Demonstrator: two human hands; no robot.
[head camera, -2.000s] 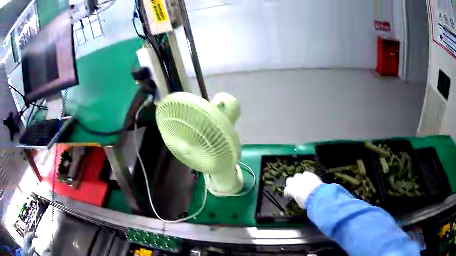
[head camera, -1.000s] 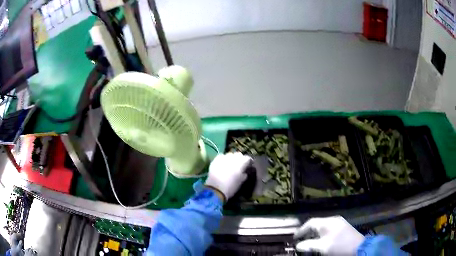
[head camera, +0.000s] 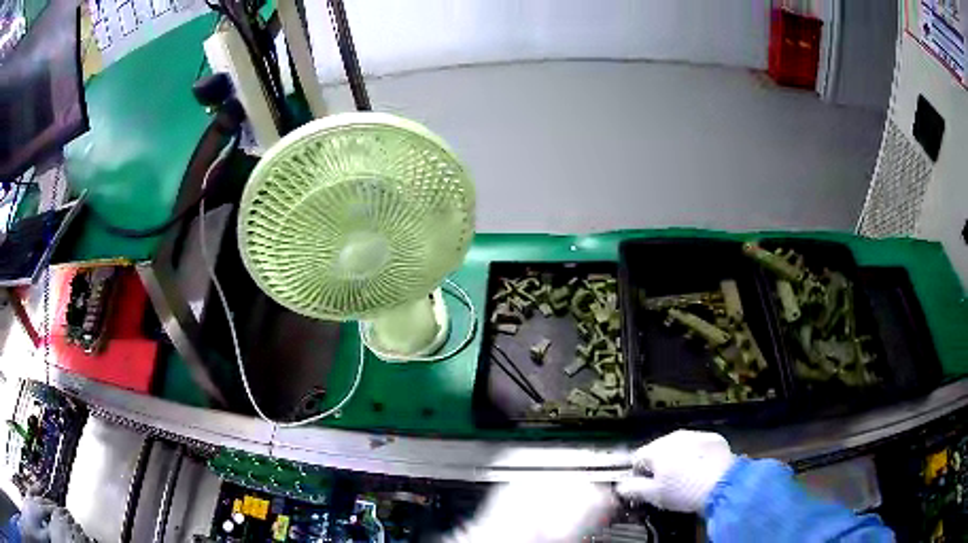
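My right hand (head camera: 685, 469), in a white glove, is over the line just below the trays, with its fingers bent together; what is between them cannot be made out. My left hand (head camera: 543, 513), also gloved, is a white blur at the bottom edge, left of and close to my right hand. Its fingers cannot be made out. Both hands partly cover the carrier area below them. Behind my hands, the left black tray (head camera: 510, 366) holds short olive-green fixtures (head camera: 597, 345) and two thin dark sticks. A circuit board (head camera: 252, 509) with yellow parts lies lower left of my hands.
Two more trays hold longer fixtures (head camera: 695, 327). A pale green fan (head camera: 361, 228) with a looping white cable stands left of the trays. A metal rail (head camera: 372, 443) runs in front. Another board (head camera: 934, 477) is at the right edge. Another person's gloved hand (head camera: 51, 524) shows at bottom left.
My left hand has moved from the left tray down to the line. My right hand, in that tray two seconds ago, is now at the line. The fan's head has turned towards me.
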